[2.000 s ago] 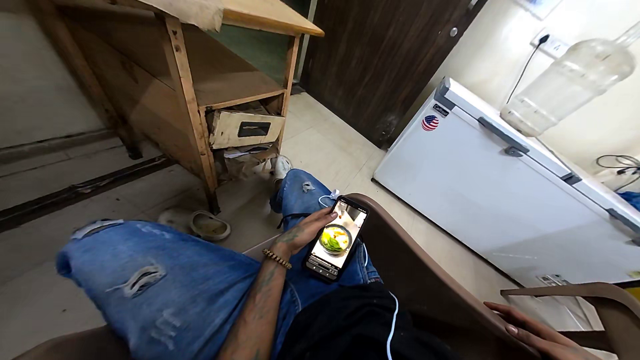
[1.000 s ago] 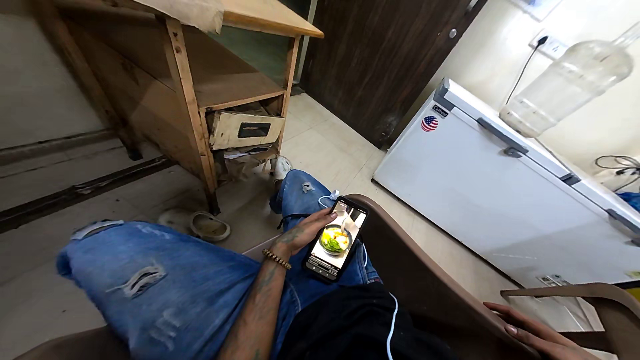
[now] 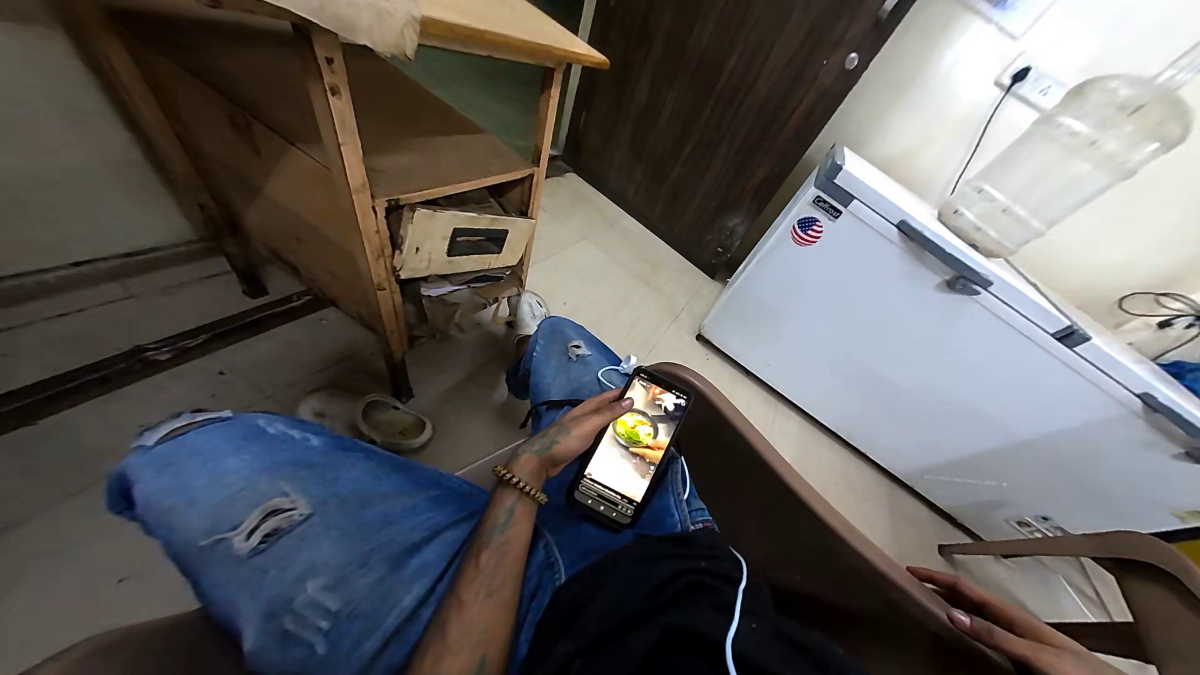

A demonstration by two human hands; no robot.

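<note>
My left hand (image 3: 574, 433), with a beaded bracelet (image 3: 519, 484) at the wrist, lies along the left side of a smartphone (image 3: 637, 445) resting on my lap. Its thumb or a finger reaches over the screen's edge; the rest of the fingers are hidden, so the grip is unclear. The lit screen shows a bowl of food. A white cable (image 3: 738, 609) runs over my dark shirt, and a piece of it loops by the phone's top. At the lower right, my right hand (image 3: 1008, 619) rests on the edge of the brown plastic chair (image 3: 797, 497), fingers extended, holding nothing visible.
A worn wooden desk (image 3: 361, 187) with a drawer (image 3: 464, 242) stands at the left. A clog (image 3: 394, 424) lies on the floor beneath. On the right are a white chest freezer (image 3: 891, 309), a large clear bottle (image 3: 1069, 164) on it, and a chair armrest (image 3: 1078, 546). Behind is a dark door (image 3: 708, 103).
The picture on the phone screen has changed slightly; a hand now shows beside the bowl there. My own hands have not plainly moved.
</note>
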